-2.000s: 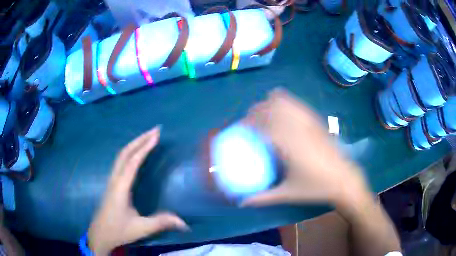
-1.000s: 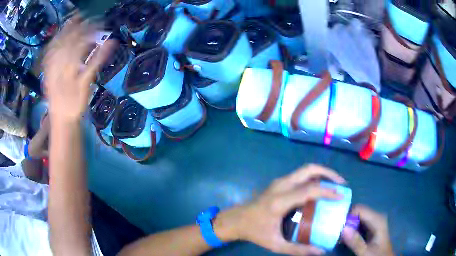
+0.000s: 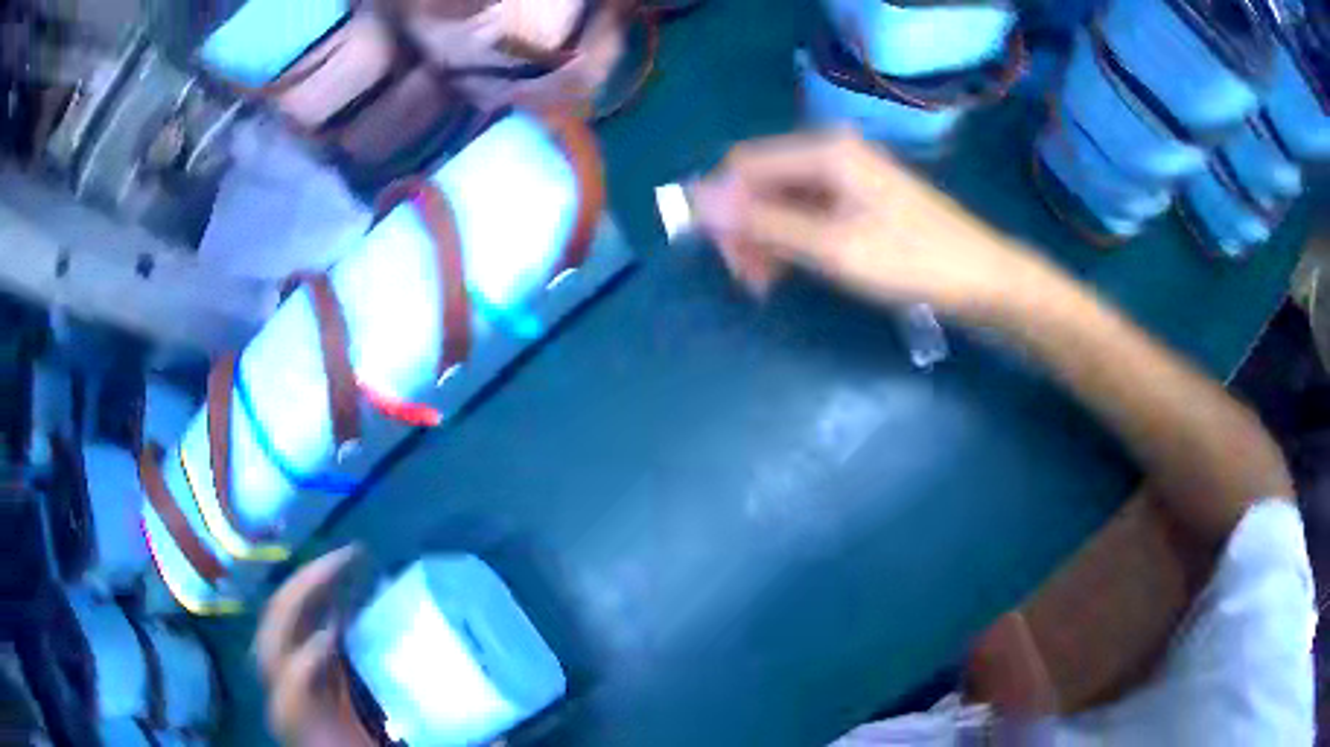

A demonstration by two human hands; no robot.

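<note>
A light-blue speaker [image 3: 452,649] is at the lower left, blurred, with its pale body side up. My left hand [image 3: 309,657] is at its left side with curled fingers around that end, and part of the hand is hidden. My right hand [image 3: 795,219] reaches across the upper middle, fingers bent and blurred. Its fingertips are beside a small white label [image 3: 673,212]; whether they touch it or hold anything cannot be told. A row of lit speakers [image 3: 394,329] with brown straps runs diagonally at the left, with yellow, blue, red and cyan glow at the joins.
Pink speakers [image 3: 496,44] are at the back. Unlit blue speakers stand at the top right [image 3: 1167,110] and lower left [image 3: 131,642]. A white metal frame [image 3: 102,277] and crumpled plastic [image 3: 277,212] are behind the row. A small translucent piece [image 3: 922,336] lies on the green table.
The view has turned right, so the lit row now slants at the left. My right hand has left the speaker and reached away across the table. The speaker in my left hand is now lower left.
</note>
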